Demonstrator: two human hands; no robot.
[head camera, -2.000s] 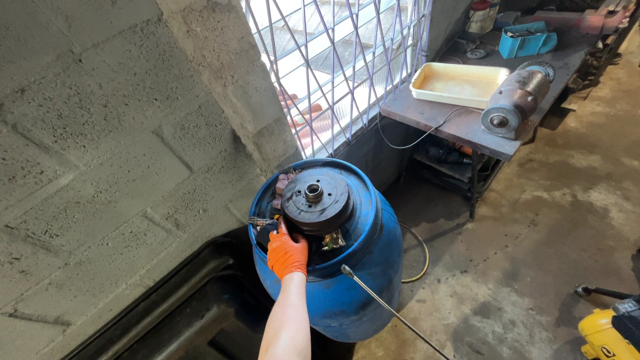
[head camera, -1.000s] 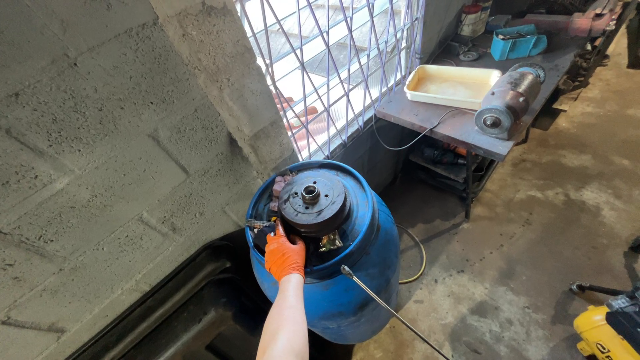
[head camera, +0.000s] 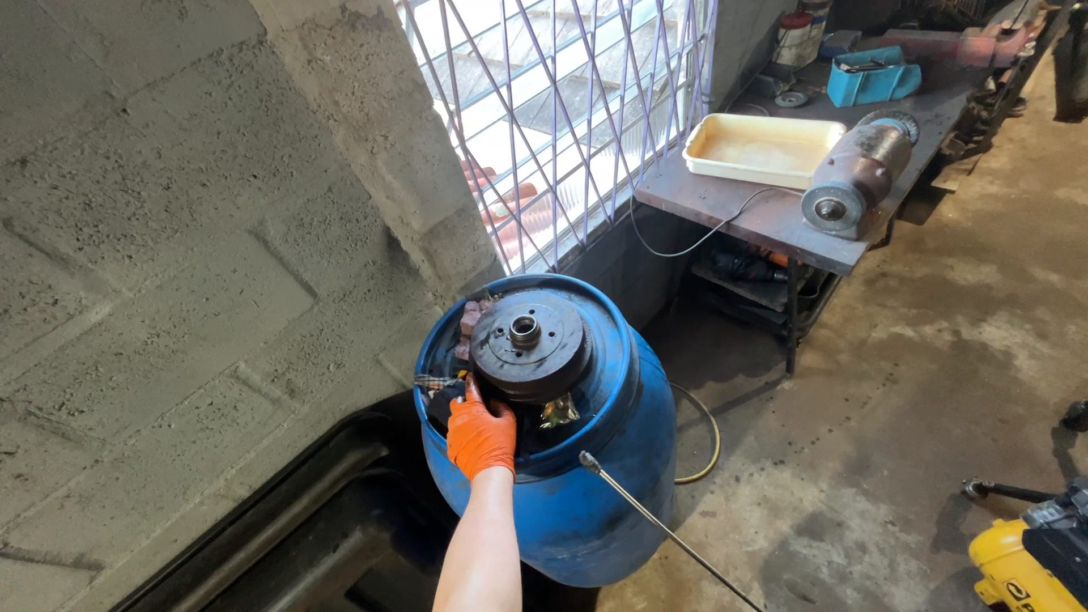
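Observation:
A dark round brake drum (head camera: 529, 344) with a central hub lies on the sunken top of a blue plastic barrel (head camera: 586, 510). My left hand (head camera: 482, 435), in an orange glove, reaches over the barrel's near left rim, with a finger at the drum's lower left edge. Its other fingers are partly hidden beside a dark object (head camera: 442, 404), so its grip is unclear. Pinkish lumps (head camera: 470, 319) and a crumpled shiny wrapper (head camera: 559, 411) lie by the drum. A thin metal lance (head camera: 654, 520) slants up from the bottom edge, its tip near the barrel. My right hand is out of view.
A bench grinder (head camera: 863, 174), cream tray (head camera: 765, 149) and blue bin (head camera: 871, 76) stand on the workbench (head camera: 722, 204). A black tub (head camera: 340, 510) lies left of the barrel, by the block wall. A hose (head camera: 712, 442) is behind it; a yellow machine (head camera: 1016, 561) stands lower right.

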